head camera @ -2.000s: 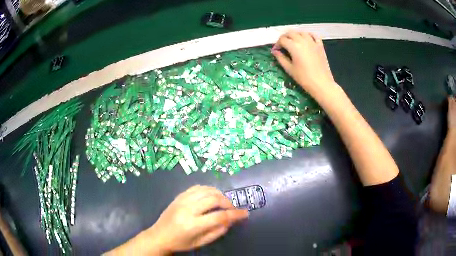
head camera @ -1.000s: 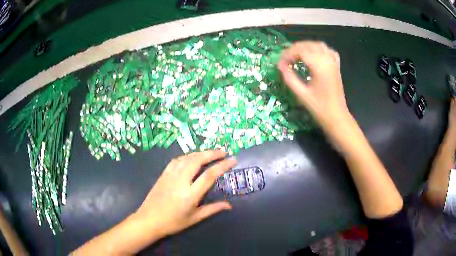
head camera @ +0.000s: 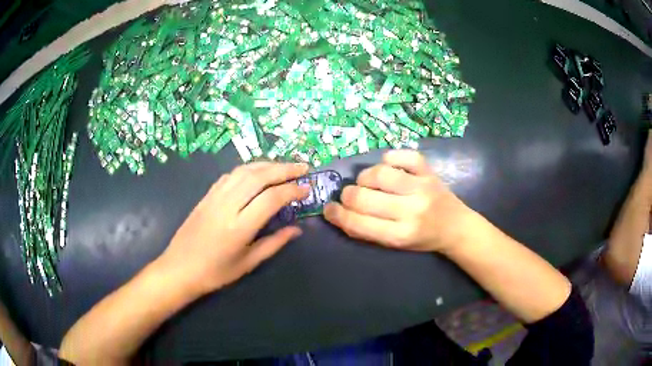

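A black housing [head camera: 324, 186] with pale details inside lies on the dark bench top in front of me. My left hand [head camera: 236, 218] grips its left end between fingers and thumb and covers part of it. A thin green edge, like a circuit board [head camera: 310, 214], shows along the housing's near side. My right hand [head camera: 393, 201] is at the housing's right end with its fingers curled and fingertips at that green edge; whether it pinches the board is hidden. A large pile of green circuit boards [head camera: 286, 86] lies just beyond my hands.
Long unseparated board strips [head camera: 46, 171] lie left of the pile. Several black housings [head camera: 588, 89] lie in a cluster at the right. The pale edge strip [head camera: 68, 36] curves across the upper left. Another person's arm [head camera: 629, 236] is at the right edge, and part of another at the lower left.
My right hand has come from the pile to the housing's right end. My left hand has closed on the housing's left end. The view has shifted, with the pile now higher in the picture.
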